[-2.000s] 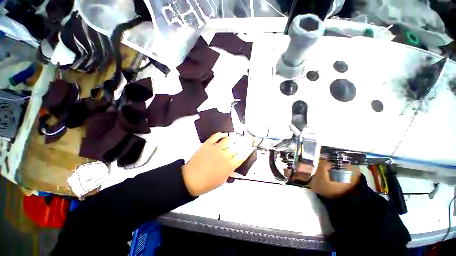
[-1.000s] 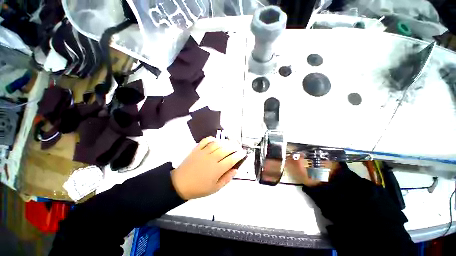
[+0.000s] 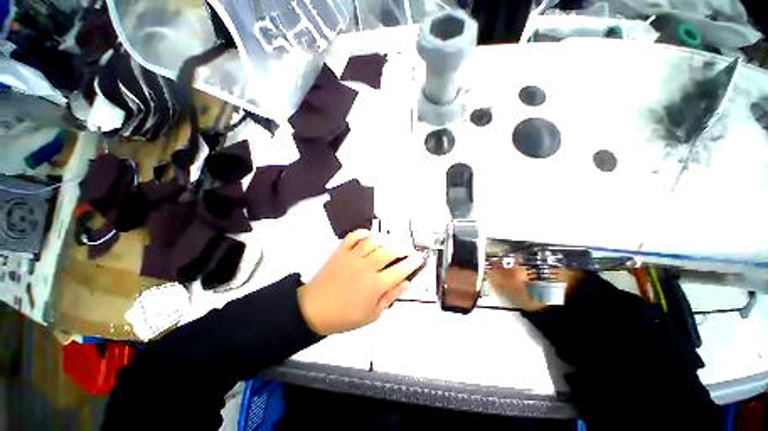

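My left hand (image 3: 358, 284) lies palm down just left of the needle area, fingers pointing right and bent over something. A small dark edge shows at its fingertips; the rest is hidden under the hand. My right hand (image 3: 518, 282) is behind the shiny metal guard (image 3: 461, 268) and the thread tension assembly (image 3: 546, 274), mostly hidden, so its grip cannot be seen. The white sewing machine head (image 3: 573, 198) stands above both hands. Dark maroon cut pieces (image 3: 349, 208) lie flat and overlapping left of the needle, one close above my left hand.
A white card with drawn lines (image 3: 158, 310) lies at the table's left. A clear plastic bag (image 3: 295, 34) and curved striped pieces (image 3: 126, 93) lie behind. Yellow and black handles (image 3: 674, 303) are at the right. The ribbed table edge (image 3: 404, 397) runs in front.
The view has shifted, so the machine head sits further left in the picture than two seconds ago. My left hand stays by the needle, its fingers now more bent. My right hand stays behind the guard.
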